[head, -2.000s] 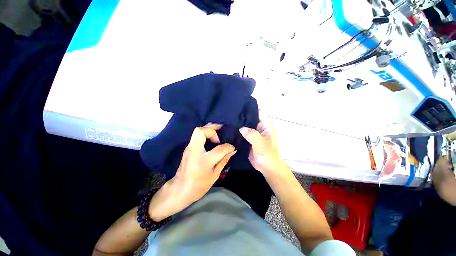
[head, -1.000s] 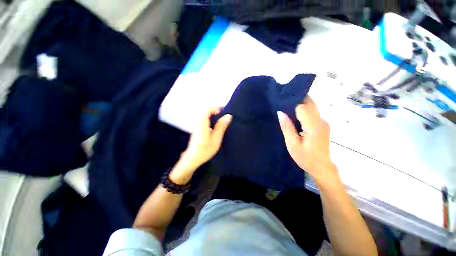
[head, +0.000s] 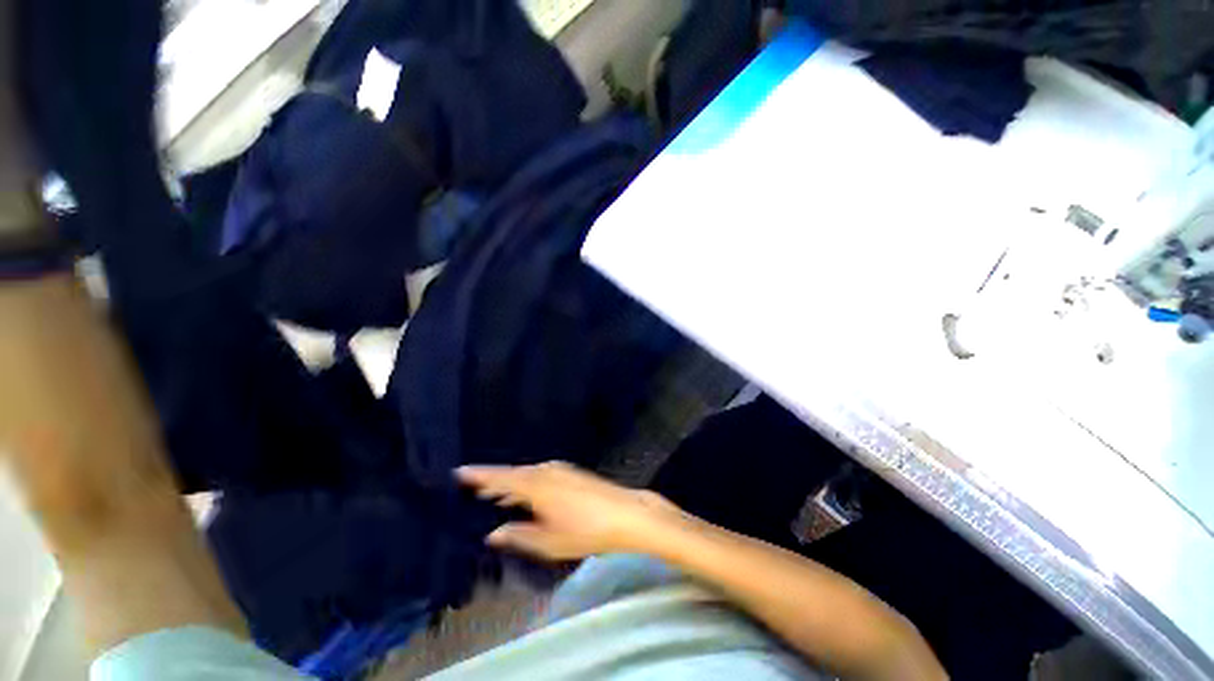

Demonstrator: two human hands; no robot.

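Note:
Heaped dark navy cloth (head: 519, 346) lies left of the machine table, with more dark cloth (head: 346, 545) low in front of me. My right hand (head: 559, 512) is at this lower cloth, its fingers and thumb apart and pointing left; no firm grip shows. My left forearm reaches up along the left edge. My left hand (head: 16, 166) is blurred and mostly cut off by the picture's edge. A long dark cloth (head: 100, 173) hangs beside it; whether the hand holds it is hidden.
The white machine table (head: 799, 240) has a blue corner stripe and a scale along its front edge. A small dark cloth piece (head: 965, 87) lies at its back. Part of the sewing machine (head: 1178, 279) shows at the right edge. A white label (head: 380, 84) is on the heaped cloth.
The view has swung left. Both hands have left the table's front; the left arm is raised at the far left, the right hand is lower. The piece held between them is no longer distinguishable.

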